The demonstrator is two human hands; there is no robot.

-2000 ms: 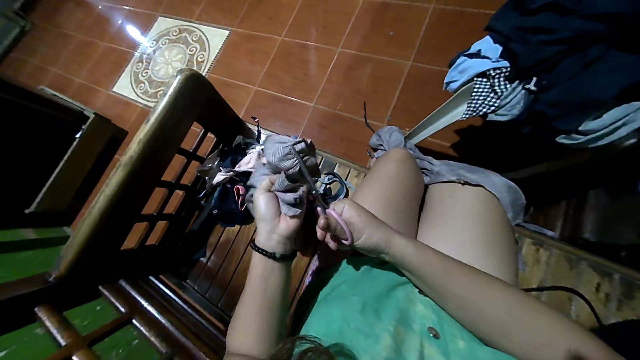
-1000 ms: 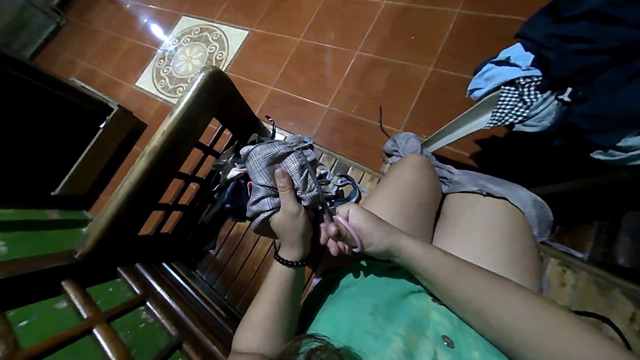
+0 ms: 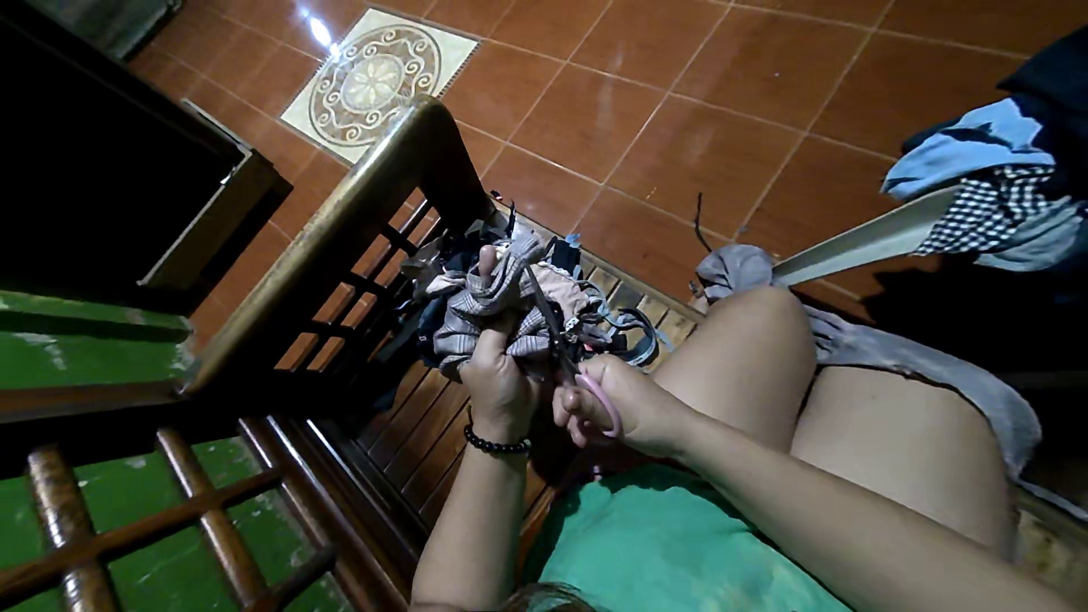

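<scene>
My left hand (image 3: pixel 497 374), with a black bead bracelet at the wrist, grips a bunched grey checked cloth (image 3: pixel 489 302); one fingertip pokes up among its folds. My right hand (image 3: pixel 616 404) holds scissors (image 3: pixel 602 406) by their pink handles. The dark blades point up and left along the right side of the cloth; whether they are parted is hard to tell. Behind and beside the cloth lies a pile of fabric scraps (image 3: pixel 565 289) in pale pink, dark and blue, with narrow strips (image 3: pixel 642 336) at its right.
I sit on a slatted wooden bench (image 3: pixel 425 433) with a wooden armrest (image 3: pixel 314 221) at the left. More clothes (image 3: pixel 977 153) hang at the right by a pale flat bar (image 3: pixel 867 242). Grey cloth (image 3: pixel 935 348) lies around my legs. A tiled floor (image 3: pixel 663 110) spreads beyond the bench.
The checked cloth, spread over my left hand a second ago, is now bunched, with a fingertip showing through. The dark blades show along its side, where they were mostly hidden a second ago.
</scene>
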